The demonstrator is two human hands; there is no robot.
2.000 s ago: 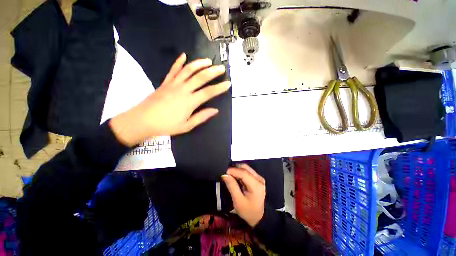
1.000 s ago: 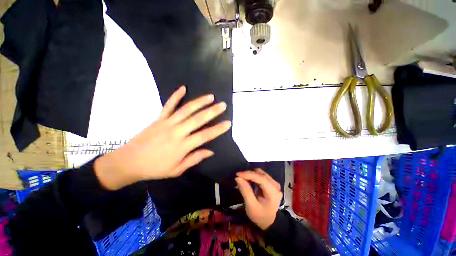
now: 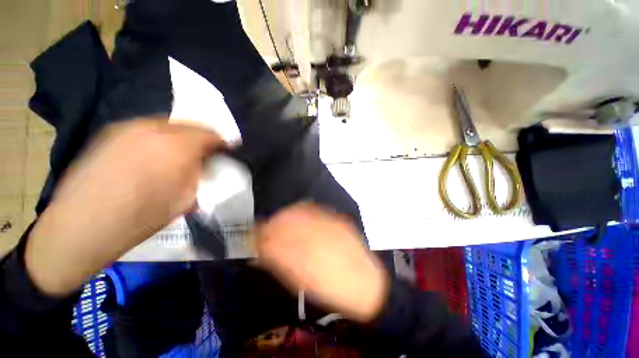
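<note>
A black cloth panel (image 3: 280, 157) runs from the upper left, past the presser foot (image 3: 310, 105), down to the table's front edge. My left hand (image 3: 150, 168) is blurred, over the left side of the table, with its fingers curled at the black cloth's edge; a dark flap of cloth hangs below it. Whether it grips cloth is unclear. My right hand (image 3: 315, 255) is blurred, at the lower end of the panel near the front edge; its fingertips are too blurred to tell their grip. More black pieces (image 3: 73, 77) lie at the left.
Scissors (image 3: 471, 150) with olive-yellow handles lie right of the needle. A folded black stack (image 3: 571, 175) lies farther right. The cream sewing machine (image 3: 420, 31) spans the top. A blue basket (image 3: 497, 280) and a red basket (image 3: 438, 276) stand below the table edge.
My left hand has lifted off the panel and moved left and up. My right hand has moved left along the front edge. The view has shifted, showing more of the machine.
</note>
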